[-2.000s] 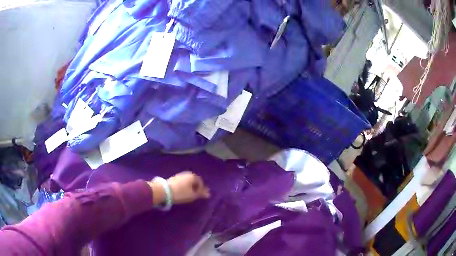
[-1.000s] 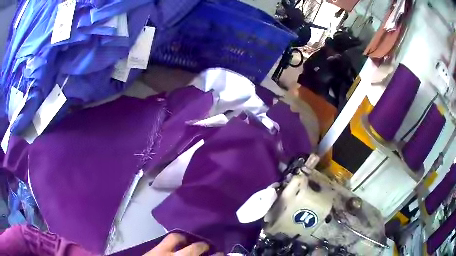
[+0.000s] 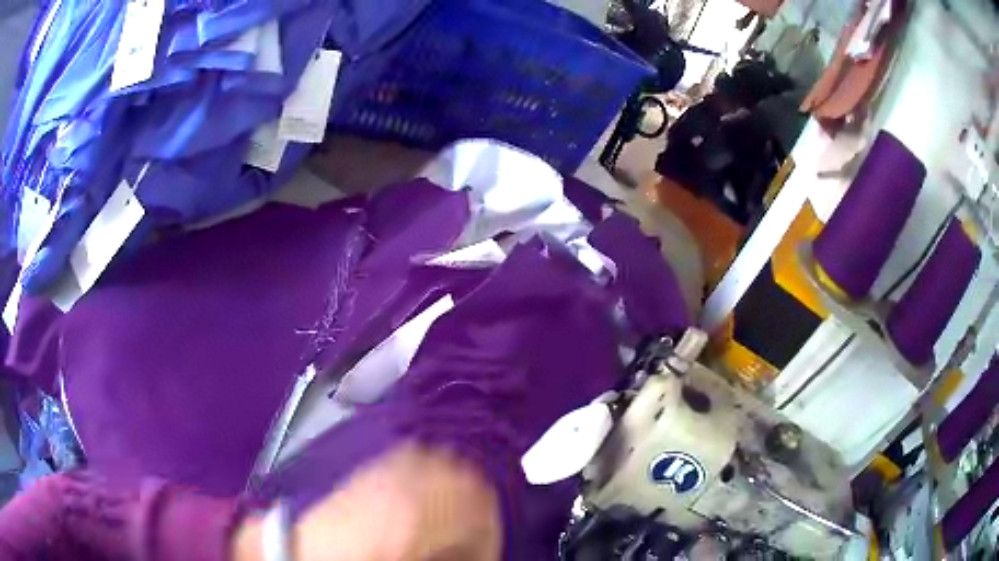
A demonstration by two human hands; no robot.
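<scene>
My left hand (image 3: 400, 510), with a purple sleeve and a pale bracelet, is large and blurred at the bottom edge. A purple cut panel (image 3: 471, 427) is raised and bunched around its far side, blurred along with it; the fingertips are hidden. My right hand is not in view. More purple cloth (image 3: 208, 340) lies flat to the left, with frayed threads along its edge. White pieces (image 3: 504, 192) lie among the purple ones. The overlock machine (image 3: 685, 438) stands at lower right, with a white oval plate (image 3: 567, 444) at its left side.
Blue garment bundles (image 3: 208, 110) with white tags (image 3: 101, 247) are heaped at upper left. A blue plastic crate (image 3: 493, 88) stands behind the purple cloth. Purple thread cones (image 3: 871, 214) stand at right. A yellow-rimmed bin (image 3: 783, 301) is behind the machine.
The view has shifted down and right from the blue heap to the machine. In the last second my left hand has come closer and larger, and purple cloth beside it has risen and bunched.
</scene>
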